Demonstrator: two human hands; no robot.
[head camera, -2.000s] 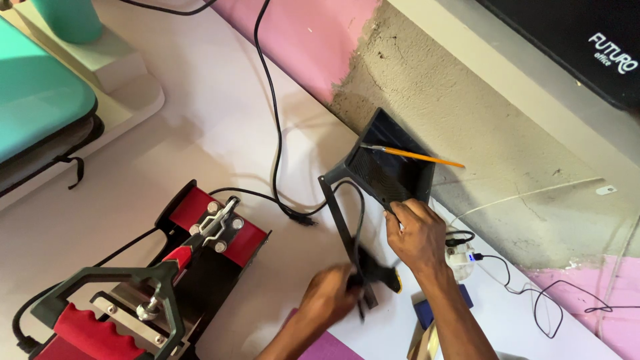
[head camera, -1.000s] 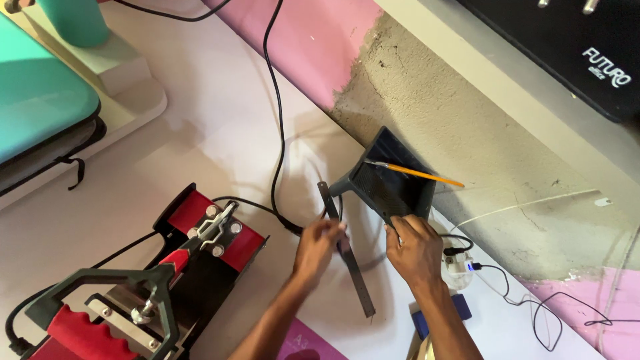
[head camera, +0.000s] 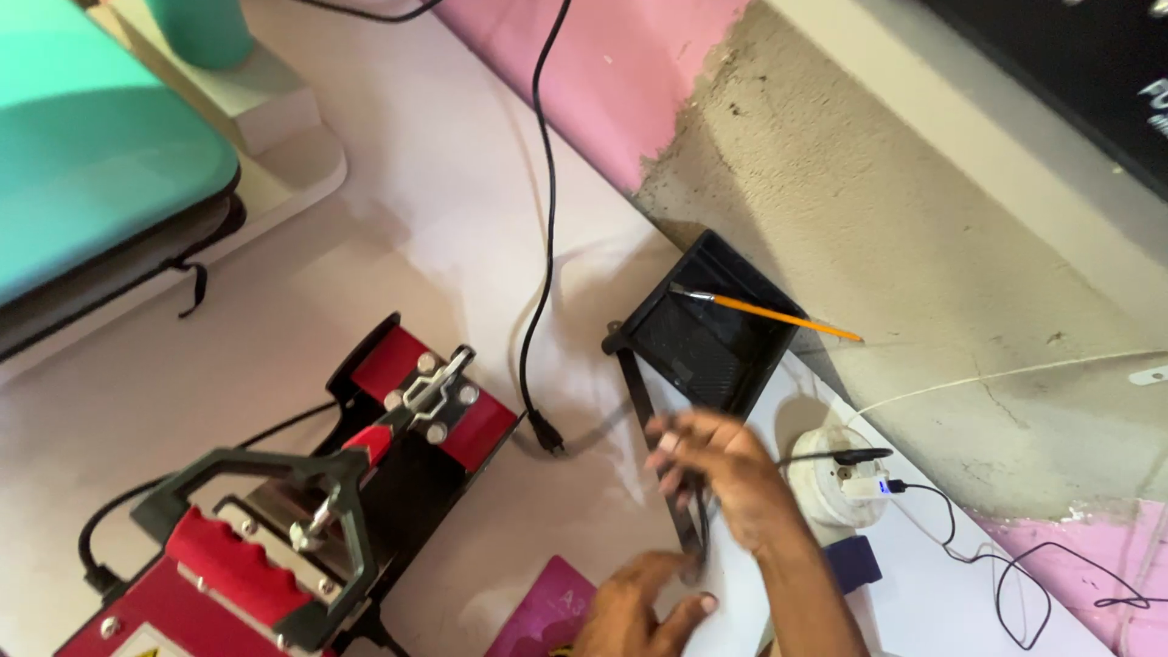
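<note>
My right hand is over the middle of a dark flat strip, its fingers apart and curled; whether it grips the strip or the black cable beside it is unclear. The strip slants down from the near corner of a black plastic tray. A paintbrush with an orange handle lies across the tray, its handle over the edge. Near the strip's lower end is my left hand, thumb and fingers apart, with nothing visible between them. A black power cable with its plug lies left of the strip.
A red and black heat press stands at the lower left, a teal machine at the upper left. Right of my right hand are a white round socket block with plugs and a blue object. A magenta A3 mat lies below.
The tray's near corner now meets the strip's upper end. My left hand has moved off the strip toward its lower end; my right hand has left the tray's edge for the strip. The cable's plug now shows.
</note>
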